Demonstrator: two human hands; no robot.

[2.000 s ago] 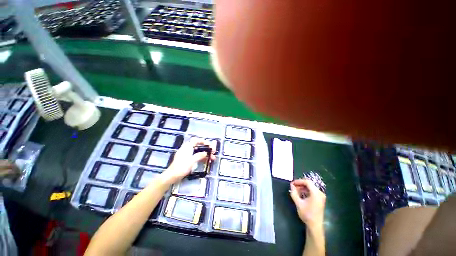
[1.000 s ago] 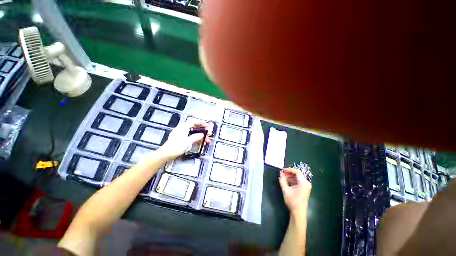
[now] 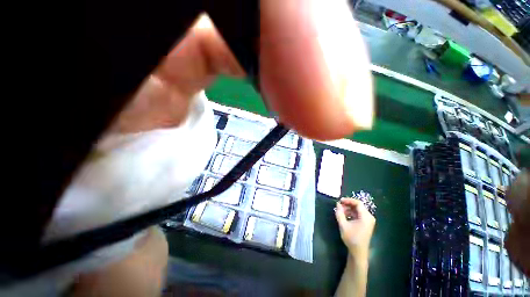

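Note:
My right hand (image 3: 355,223) is beside a glittering heap of small components (image 3: 365,200), fingertips close together. Whether a component is between them cannot be told. A crinkled blister tray (image 3: 302,226) holds phone frames (image 3: 271,202); its left side is hidden. Large blurred fingers, a white covering (image 3: 145,168) and a black strip (image 3: 232,174) are very close to the lens. Whose fingers these are cannot be told. My left hand cannot be made out at the tray; that area is covered.
A white flat item (image 3: 330,173), possibly a smartphone, lies right of the tray. Stacked trays (image 3: 439,226) stand at right. The green belt (image 3: 395,110) runs behind, with a pale rail. Beyond it are more frames (image 3: 471,119) and a green box (image 3: 455,52). Blurred skin shows at the right edge.
The view has swung right; the fan has left it. The near fingers, white covering and black strip now block the left side. My left hand, earlier holding a frame over the tray, is hidden.

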